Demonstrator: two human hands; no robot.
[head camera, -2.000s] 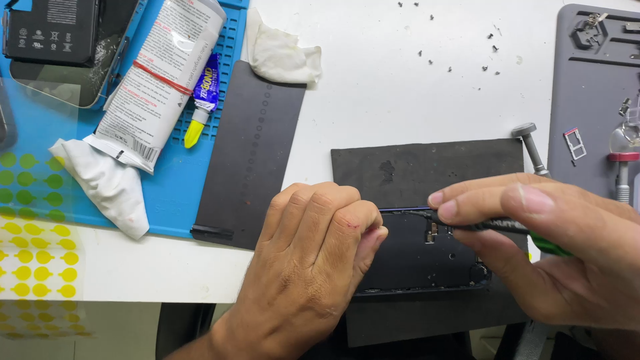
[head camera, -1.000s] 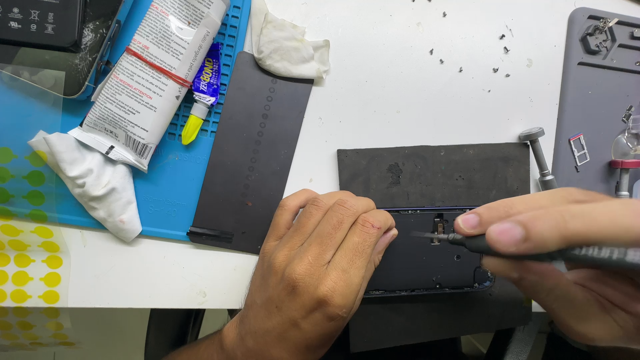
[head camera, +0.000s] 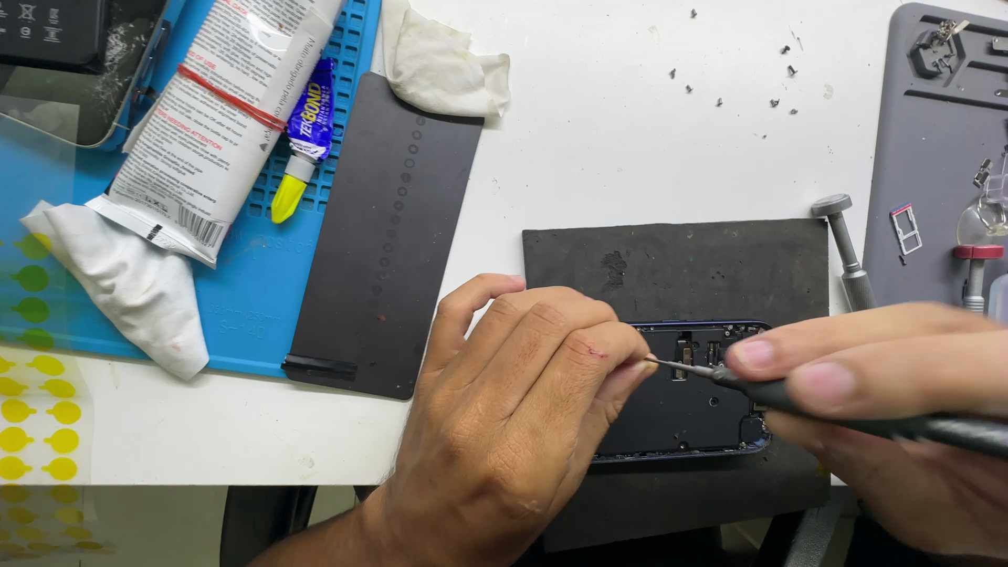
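An opened smartphone with its inner parts showing lies on a dark foam pad. My left hand rests over the phone's left part and hides it; its thumb and index fingertip meet at the tip of a precision screwdriver. Whether a tiny part sits between those fingertips cannot be told. In my right hand is the dark handle of the screwdriver, its thin shaft pointing left above the phone. A grey metal screwdriver lies by the pad's upper right corner.
Several tiny screws are scattered on the white table. At right, a grey tray bears a SIM tray. At left, a blue silicone mat holds a large tube, a Tekbond glue tube, a cloth and a dark strip.
The screwdriver's tip, over the phone and apart from my left fingertips one second ago, is now at them. My left thumb and index finger have come together around it.
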